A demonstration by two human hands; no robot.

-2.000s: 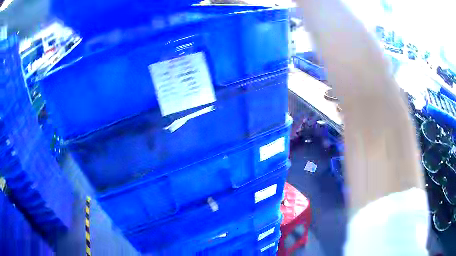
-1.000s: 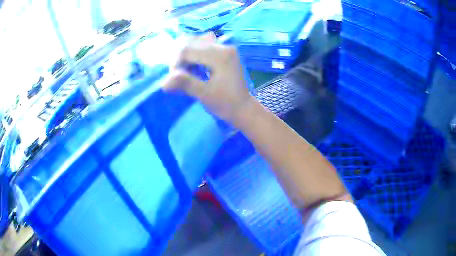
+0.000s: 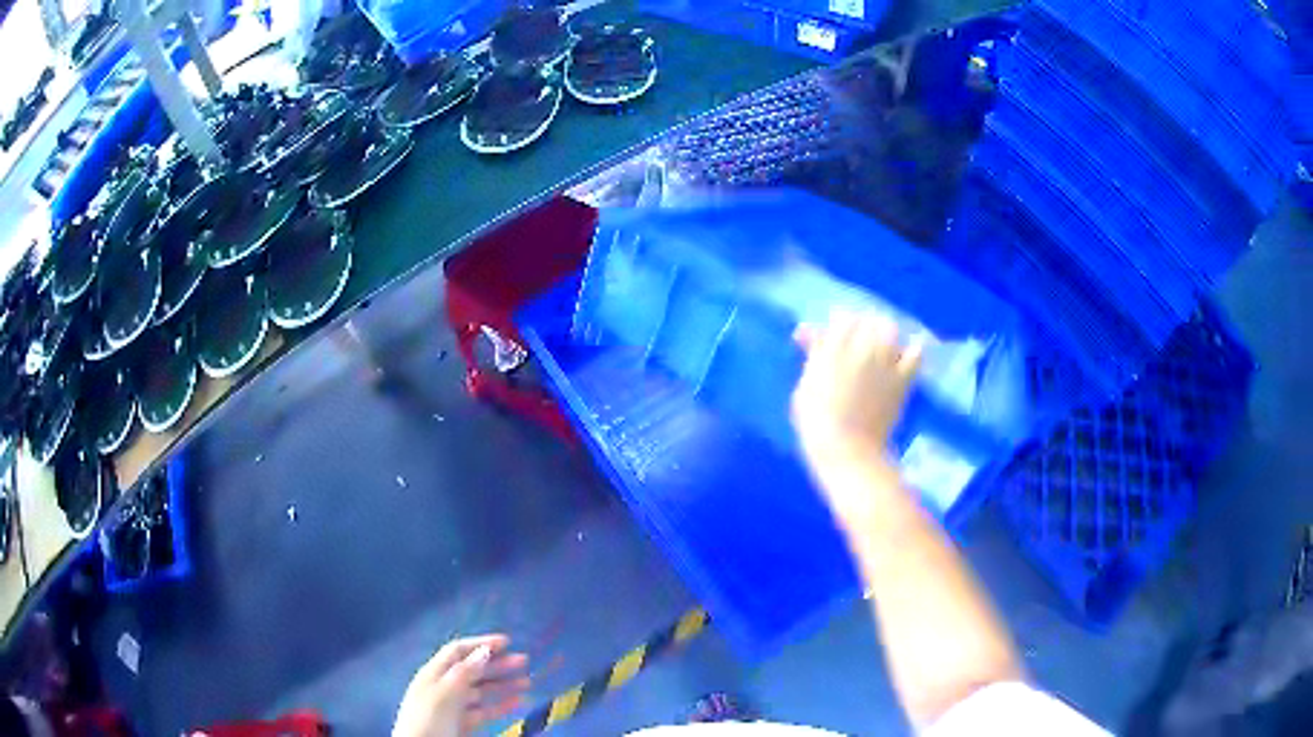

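A blue crate point(image 3: 706, 324), motion-blurred and tilted, is over another blue crate point(image 3: 720, 533) standing low on the floor. Whether the two touch is unclear. My right hand point(image 3: 857, 377) is closed on the upper crate's near side, at a rim or handle; its fingertips are blurred. My left hand point(image 3: 464, 688) is low in the picture, left of the crates, empty with fingers apart, partly cut off by the bottom edge.
A bench point(image 3: 418, 202) at left holds many overlapping dark oval housings point(image 3: 310, 267). A red stool point(image 3: 526, 259) stands beside the crates. A crate stack point(image 3: 1116, 187) and blue pallet point(image 3: 1130, 482) are at right. Yellow-black tape point(image 3: 619, 674) crosses the floor. A small blue bin point(image 3: 144, 533) is below the bench.
The held crate has moved from the left to the right, over the low crate, with my right hand on it. My left hand now shows clearly, empty and away from the crate.
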